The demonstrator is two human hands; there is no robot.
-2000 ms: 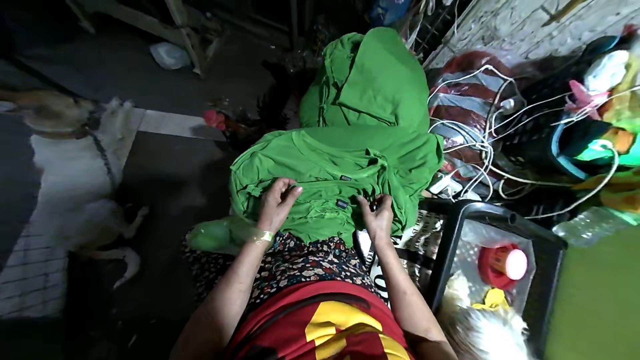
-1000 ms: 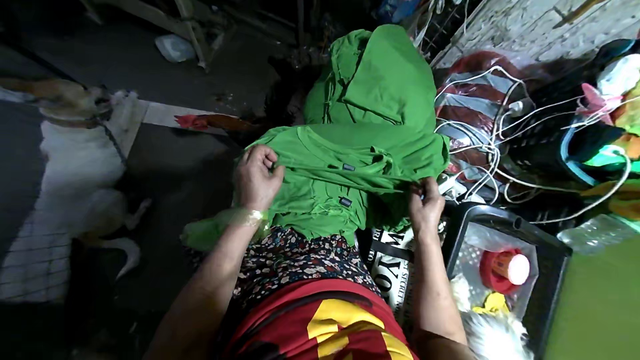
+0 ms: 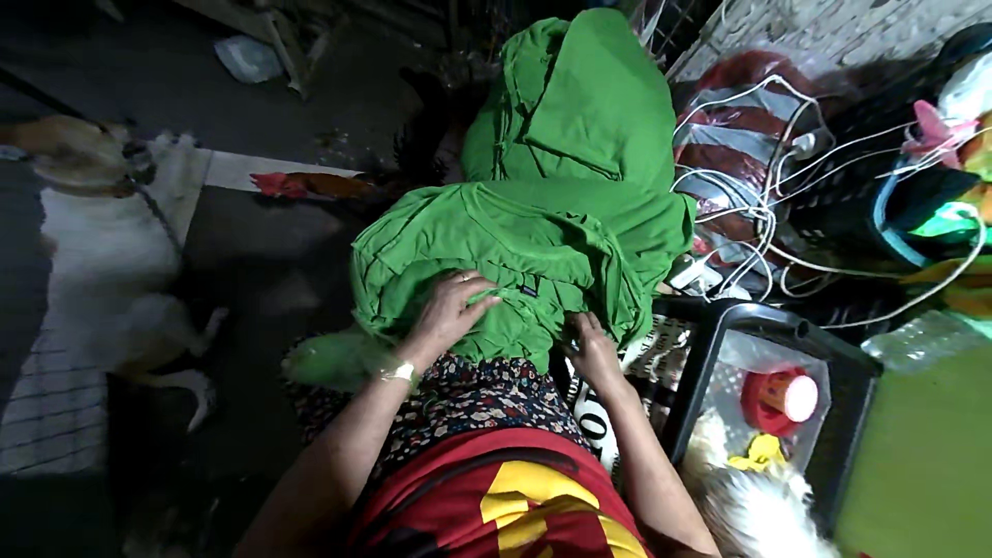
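Observation:
Several green shirts lie heaped on my lap, the top green shirt [image 3: 511, 225] with its neckline spread and a small dark neck tag [image 3: 528, 291] showing. My left hand [image 3: 457, 306] pinches a gathered edge of green fabric left of that tag. At the right side of the same cloth, my right hand [image 3: 590, 345] has its fingers on the lower edge, the fingertips partly hidden in the folds. Beyond the shirt rises a thicker pile of green cloth [image 3: 589, 93]. A thin green plastic bag or cloth [image 3: 337, 360] sits by my left wrist.
A black tray [image 3: 775, 314] at the right holds a red cup-like item [image 3: 775, 401], with a white furry animal [image 3: 756, 504] beside it. White cords [image 3: 763, 209] cross a striped bundle [image 3: 728, 116]. A dog [image 3: 116, 256] lies at the left; a rooster [image 3: 310, 184] stands near the pile.
Both hands have come down and inward from the shirt's sides toward its lower edge, nearer my lap. The rooster's head has shifted from where it was a second ago.

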